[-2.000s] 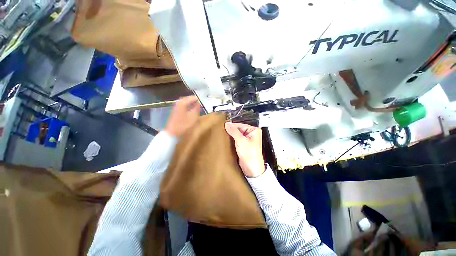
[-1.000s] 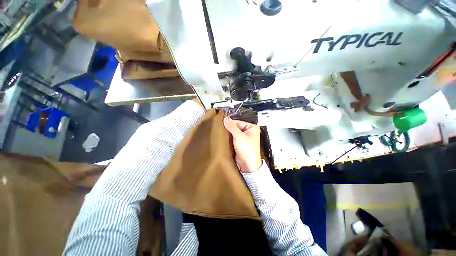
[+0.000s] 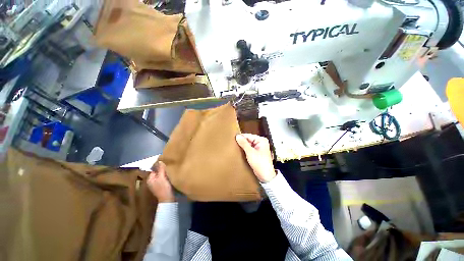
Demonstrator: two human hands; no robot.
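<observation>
A brown bag body (image 3: 208, 158) hangs below the needle area (image 3: 247, 99) of the white sewing machine (image 3: 325, 33), its upper corner close to the needle area. My right hand (image 3: 257, 153) pinches the bag's right edge, below the needle area. My left hand (image 3: 161, 182) holds the bag's lower left edge, its fingers partly behind the material. Thin pale thread shows near the needle. Whether the corner lies under the presser foot cannot be told.
Brown stacked bags (image 3: 147, 41) lie on a side table (image 3: 168, 104) at the upper left. A large brown heap (image 3: 61, 204) is at the lower left. A green object (image 3: 387, 99) sits below the machine head. An orange disc (image 3: 456, 99) is at the far right.
My left hand has moved from near the needle down to the bag's lower left edge. My right hand has moved slightly down the right edge. The bag is spread wider, and the view has shifted.
</observation>
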